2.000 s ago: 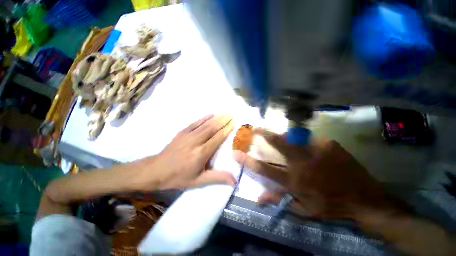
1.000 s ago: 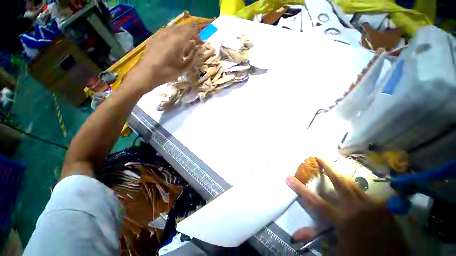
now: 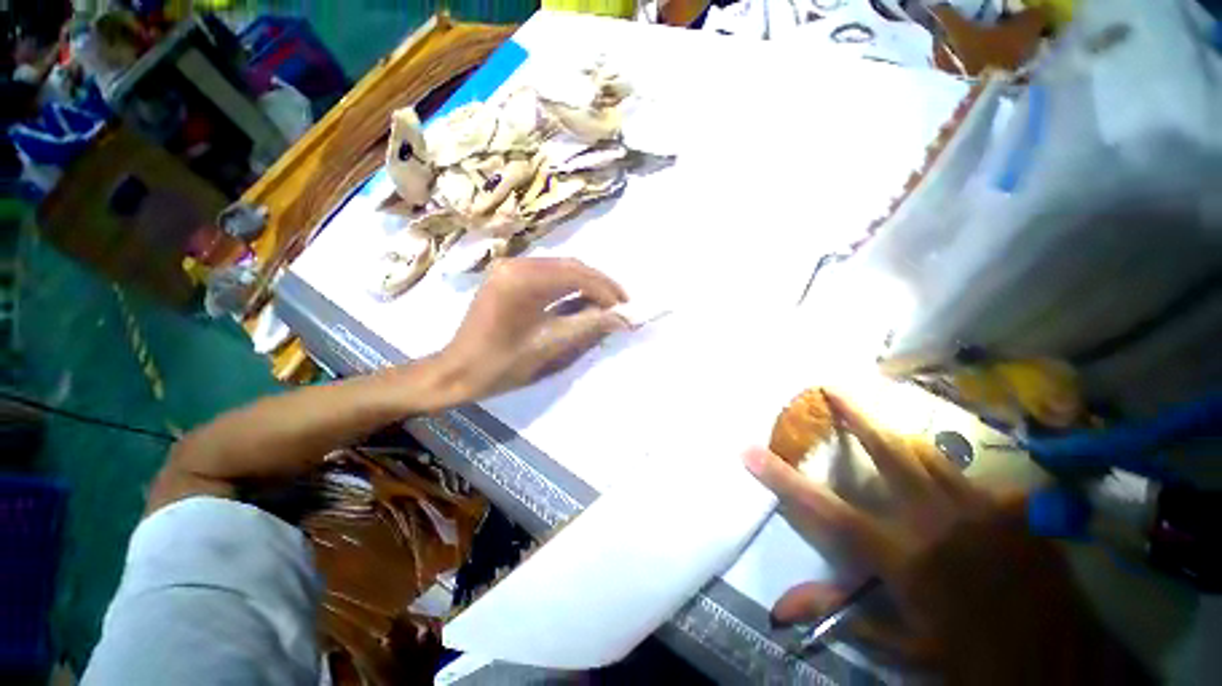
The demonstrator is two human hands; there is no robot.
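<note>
A panel with a white backing [image 3: 603, 576] lies near the table's front edge, its long end over the edge. Its orange-brown face [image 3: 804, 426] shows at my right fingertips. My right hand [image 3: 925, 536] presses flat on this end beside the machine, with silver thread snips [image 3: 834, 619] held under its lower fingers. My left hand [image 3: 543, 328] is over the table between the pale pieces and the panel. Its thumb and forefinger are close together; a thin faint line shows at their tips, too unclear to name. A heap of small cream pieces [image 3: 503, 174] lies at the table's left.
The white-grey sewing machine head [image 3: 1085, 201] stands at right, with a blue bar [image 3: 1139, 449] below it. Stacked brown sheets [image 3: 355, 148] line the left table edge. A ruler-marked front edge [image 3: 496, 462] runs above a dark bag of brown pieces [image 3: 389, 563]. Crates stand on the green floor.
My left hand has moved from the heap of cream pieces towards the panel, to the right and down. My right hand stays on the panel. The view has shifted slightly.
</note>
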